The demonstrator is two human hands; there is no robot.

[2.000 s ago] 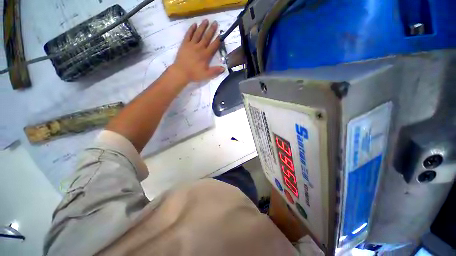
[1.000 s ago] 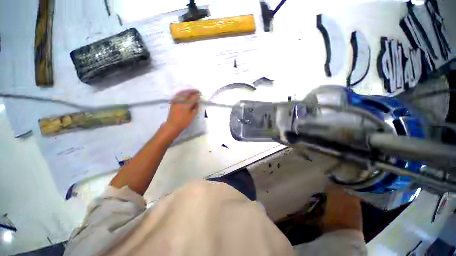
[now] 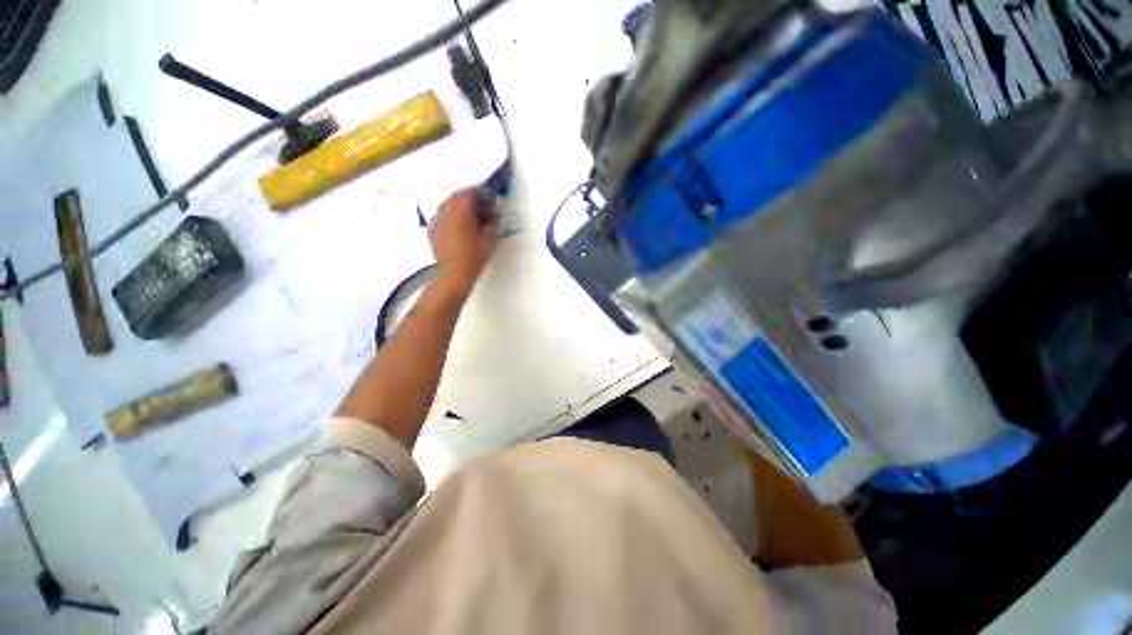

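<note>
The paper marker (image 3: 298, 298) lies over dark-edged fabric layers on the white table. My left hand (image 3: 462, 230) is at its right end, fingers closed on a small dark-edged cut piece (image 3: 499, 186). The cutting machine (image 3: 795, 236), blurred, with blue bands, fills the upper right; its base plate (image 3: 593, 258) shows right of my left hand. My right forearm (image 3: 804, 519) runs behind the machine; the right hand is hidden. A curved dark cut edge shows beside my left forearm.
A yellow weight bar (image 3: 356, 151), wrapped weight (image 3: 180, 278), tape-wrapped bar (image 3: 171, 401) and brown bar (image 3: 82, 273) rest on the marker. A lay clamp (image 3: 304, 134) stands behind the yellow bar. The power cable (image 3: 236, 146) crosses the far left. Offcuts (image 3: 993, 50) lie top right.
My left hand went from flat and spread on the paper to closed on a small piece. The machine swung away right, then its body came back large in view. The cable now runs farther back.
</note>
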